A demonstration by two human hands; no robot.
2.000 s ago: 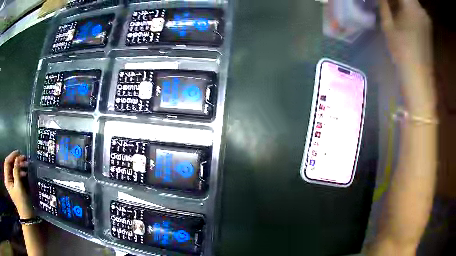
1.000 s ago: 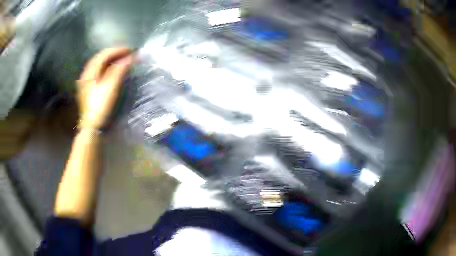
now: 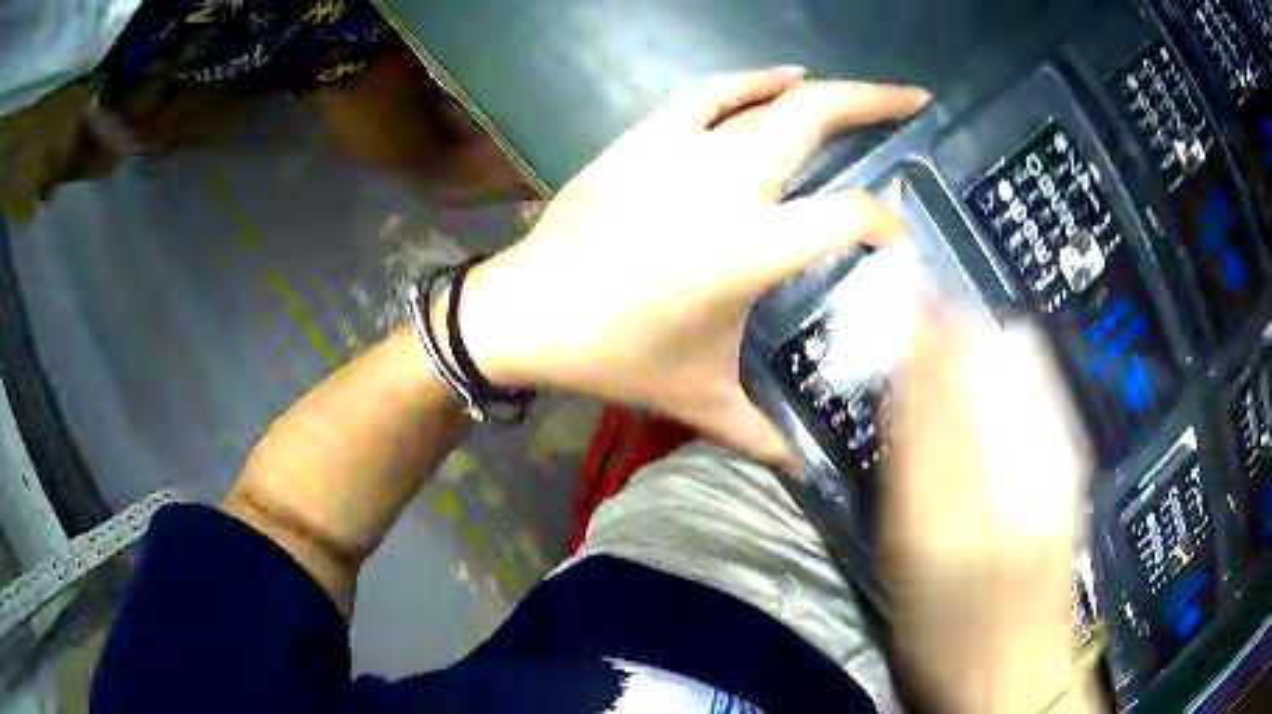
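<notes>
The clear plastic tray (image 3: 963,140) lies at the right, its near corner under my hands. Black keypad phones (image 3: 1074,265) with blue-printed screens sit in its pockets. My left hand (image 3: 684,251), bare, with a black band and a silvery bracelet, reaches across and grips the tray's corner pocket, fingers spread around its edges. My right hand (image 3: 983,474), bare and blurred, is over the same pocket. A bright white patch (image 3: 858,314) lies between both hands over that pocket's phone; I cannot tell whether it is a wipe or glare. The phone's keypad (image 3: 837,405) partly shows below it.
The dark green bench mat (image 3: 628,63) is behind the tray, with its edge running diagonally at upper left. Grey floor (image 3: 182,321) with yellow lines is at the left. Patterned dark fabric (image 3: 251,49) is at upper left. My lap in pale cloth (image 3: 712,530) is below.
The view has swung towards the tray's near corner. My left hand has moved from beside the tray onto the corner pocket. My right hand has come into view over it. The smartphone has left view.
</notes>
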